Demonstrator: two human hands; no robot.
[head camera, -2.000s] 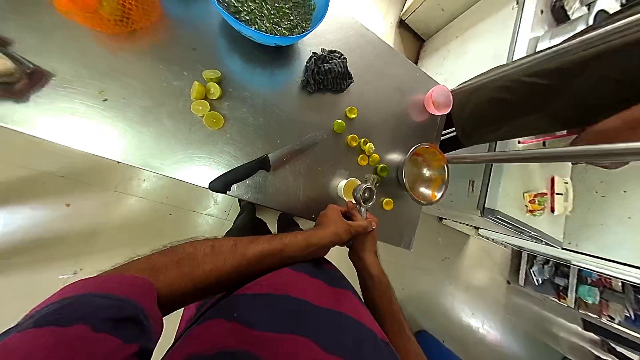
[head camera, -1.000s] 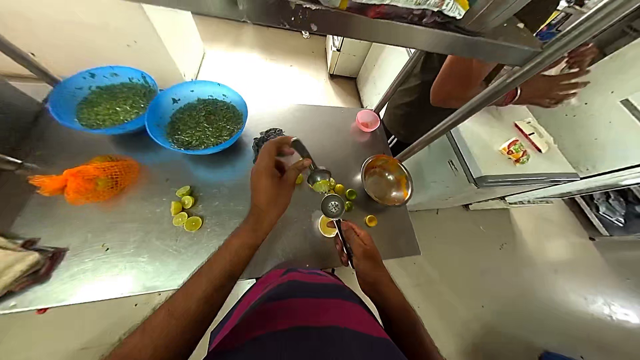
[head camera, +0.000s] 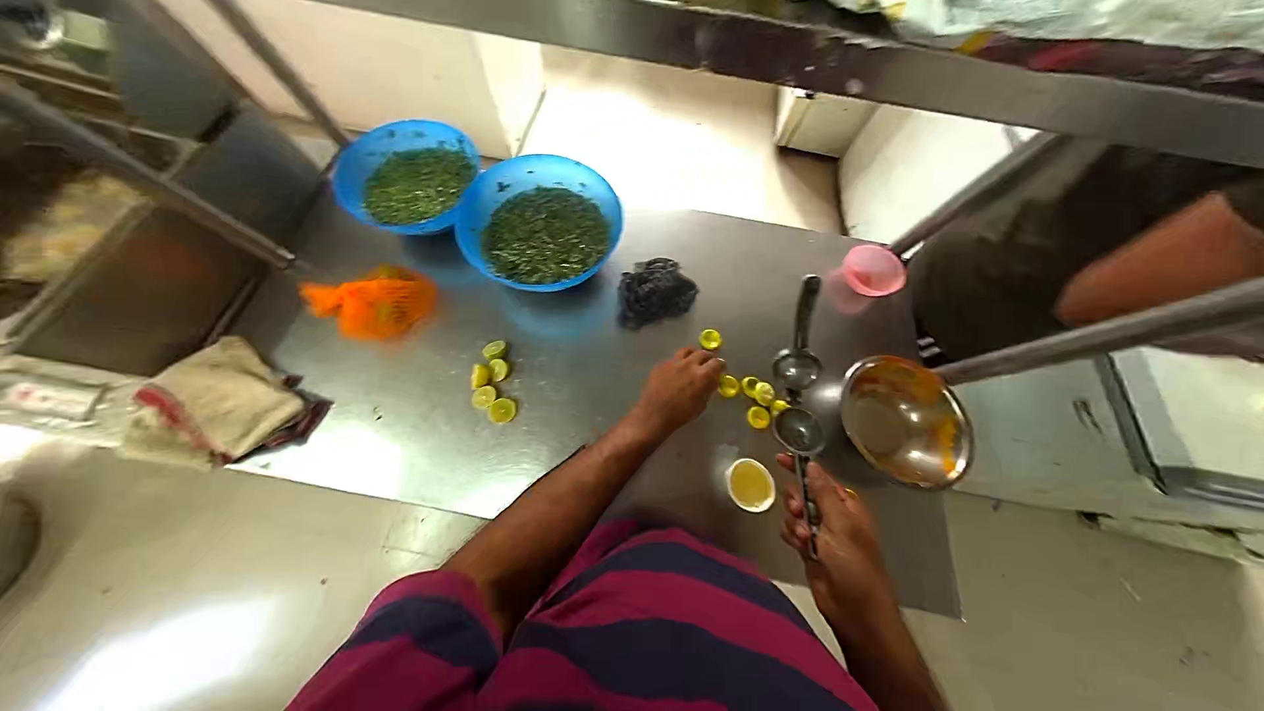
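My right hand (head camera: 834, 523) grips one handle of a metal citrus squeezer (head camera: 799, 432), which is spread apart with its other handle pointing away from me. My left hand (head camera: 681, 390) is over the steel table beside several squeezed lime halves (head camera: 758, 417); its fingers are bent, and whether they hold anything is hidden. A small white bowl of juice (head camera: 750, 485) sits left of my right hand. Several cut lime halves (head camera: 502, 410) lie in a group further left. The knife seen earlier is not visible, perhaps under my left forearm.
A steel bowl (head camera: 907, 423) with orange residue and a pink cup (head camera: 874, 271) are at the right. Two blue bowls of chopped greens (head camera: 546, 223), a black plastic bag (head camera: 657, 292), an orange net bag (head camera: 373, 303) and a cloth (head camera: 212, 400) also occupy the table. Metal rails and a person's arm (head camera: 1165, 259) are beyond.
Both hands were together at the squeezer two seconds ago. The squeezer has been opened, and my left hand has let go of its handle and moved down beside the squeezed halves.
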